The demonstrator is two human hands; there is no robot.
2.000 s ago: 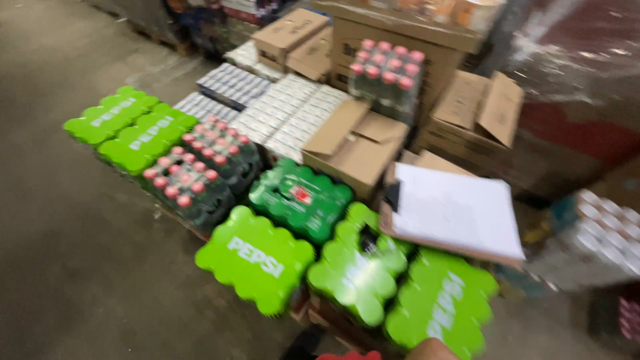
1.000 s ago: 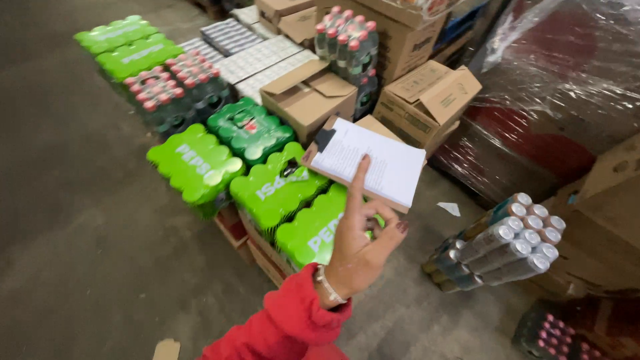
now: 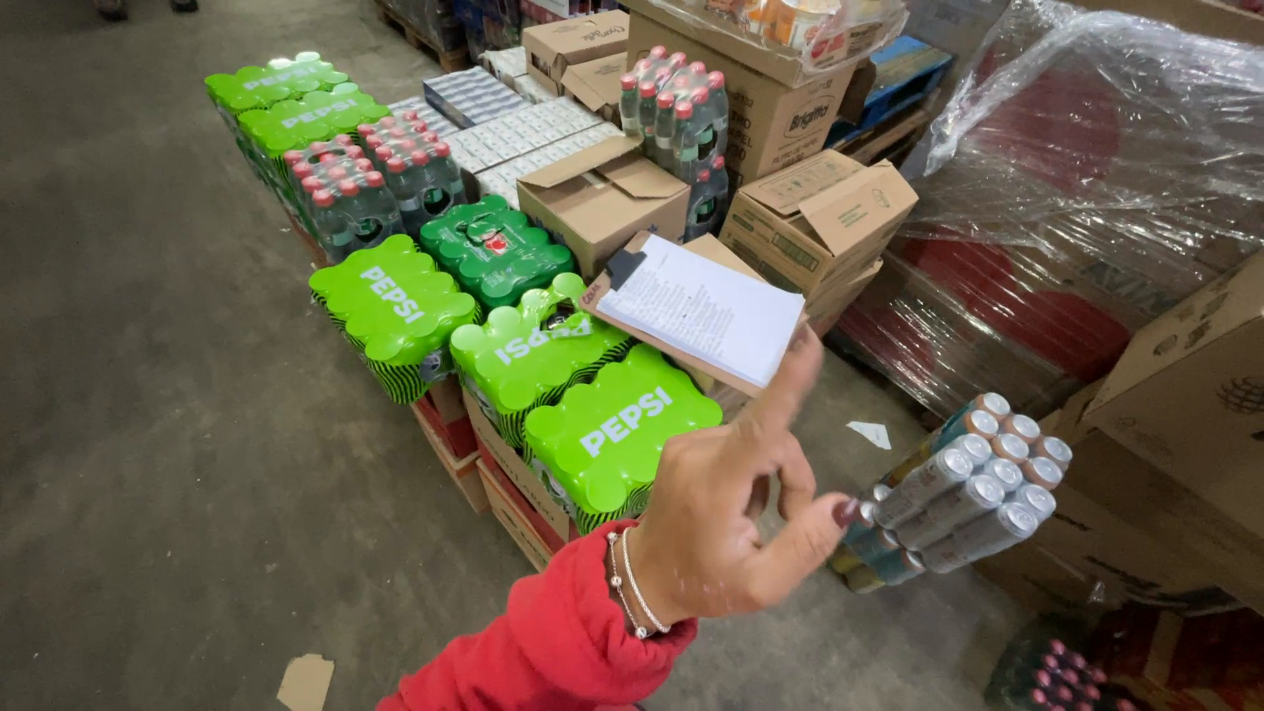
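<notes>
My left hand (image 3: 736, 513), in a red sleeve with bracelets at the wrist, is raised with its index finger extended, its thumb apart and other fingers bent. It holds nothing. The index fingertip overlaps the lower right corner of a clipboard (image 3: 703, 314) with printed paper; contact cannot be told. The clipboard lies at the edge of the stacked goods, beside an open-flapped cardboard box (image 3: 602, 207). Green Pepsi can packs (image 3: 622, 434) are left of the hand, one with torn wrap (image 3: 538, 341). Behind them sits a darker green can pack (image 3: 494, 247). My right hand is not in view.
Red-capped bottle packs (image 3: 341, 197) and white cartons (image 3: 533, 143) stand farther back. A pack of tall cans (image 3: 968, 484) stands on the floor at right, near film-wrapped goods (image 3: 1086, 197). Cardboard scraps (image 3: 306, 681) lie on the floor. A person's feet (image 3: 111, 8) show at top left.
Two seconds ago only a bit of a hand and red showed at the bottom edge. My left hand then came up over the clipboard; its fingertip has since moved from mid-paper to the lower right corner.
</notes>
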